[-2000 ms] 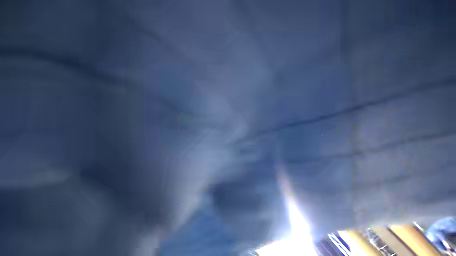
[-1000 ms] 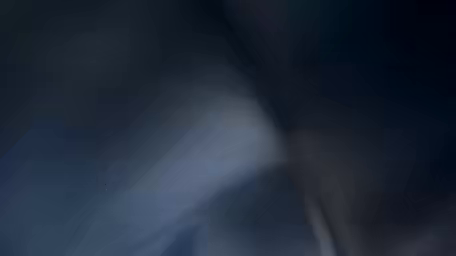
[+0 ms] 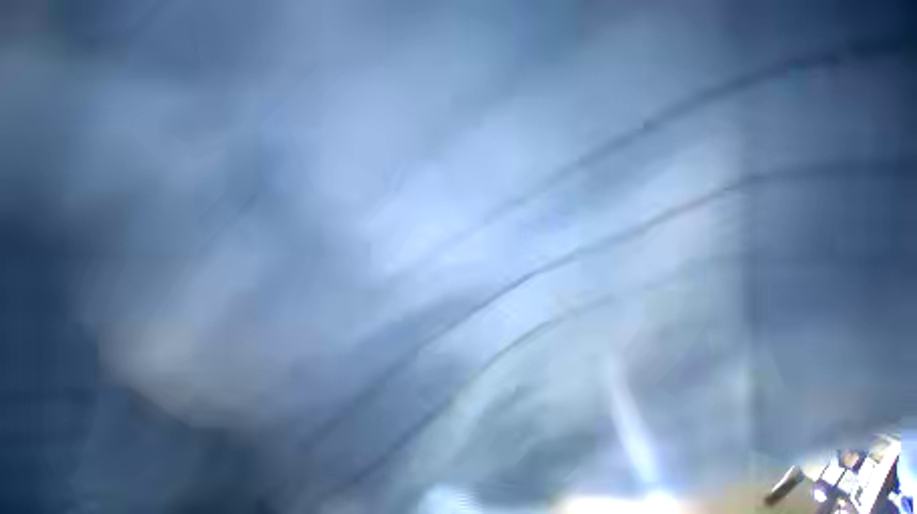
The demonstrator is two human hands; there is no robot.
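Blue smock cloth (image 3: 483, 221) fills nearly the whole head view, very close and blurred. Thin dark curved lines run across it from the lower left to the upper right. A blurred paler, slightly pinkish patch (image 3: 191, 371) shows at the lower left; I cannot tell what it is. Neither of my hands can be made out. Nothing held can be seen.
A bright glare (image 3: 623, 504) lies at the bottom edge, with a pale streak rising from it. At the lower right corner, a small strip of the bright room (image 3: 855, 482) shows past the cloth, with small white and dark shapes too blurred to name.
A second ago the view was nearly dark and blurred. Now the cloth is brighter, its dark lines show, and a strip of the room is visible at the lower right.
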